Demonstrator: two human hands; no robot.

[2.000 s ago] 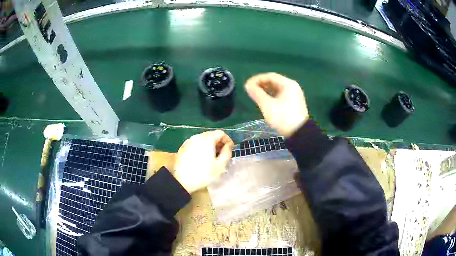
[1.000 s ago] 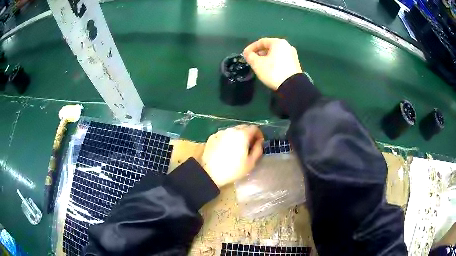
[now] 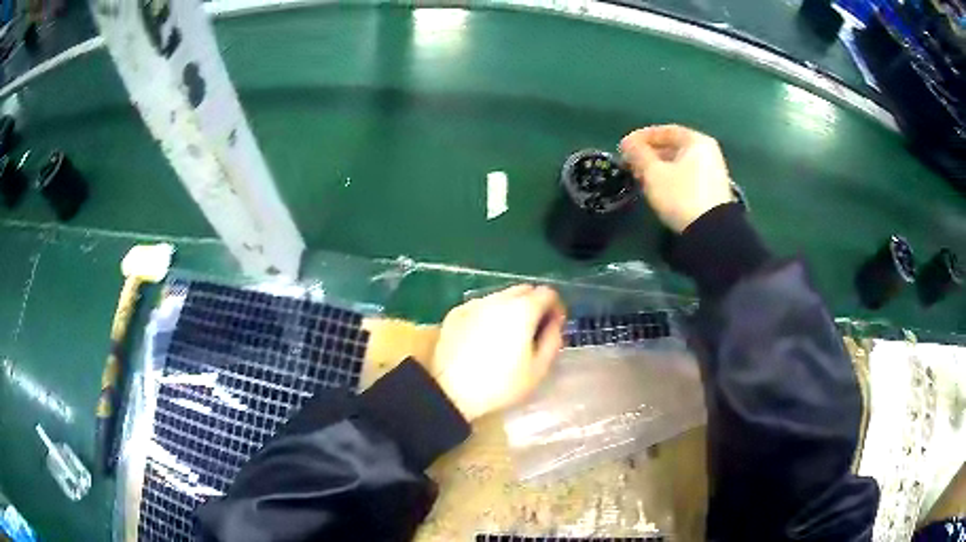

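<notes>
My right hand [image 3: 683, 175] is at a black cylindrical housing [image 3: 593, 196] on the green belt, with pinched fingertips at the right rim of its open top. Whether a pad is between them is too small to tell. My left hand [image 3: 496, 349] rests at the left end of a partly used black pad sheet [image 3: 625, 328], its fingers curled; what they hold is hidden. Below the remaining pads the release liner [image 3: 604, 402] lies bare and whitish. Part of the sheet is covered by my left hand.
Wrapped spare pad sheets [image 3: 254, 349], a hammer [image 3: 132, 307] and a small clear tool [image 3: 66, 464] lie left. A painted metal upright [image 3: 212, 138] stands at left. More housings [image 3: 888, 270] are on the belt at both sides. A white scrap [image 3: 496, 195] lies on it. White spotted sheet [image 3: 911, 423] at right.
The nearest housing and white scrap have shifted right in view, and my right hand has moved right with that housing. My left hand stays by the pad sheet.
</notes>
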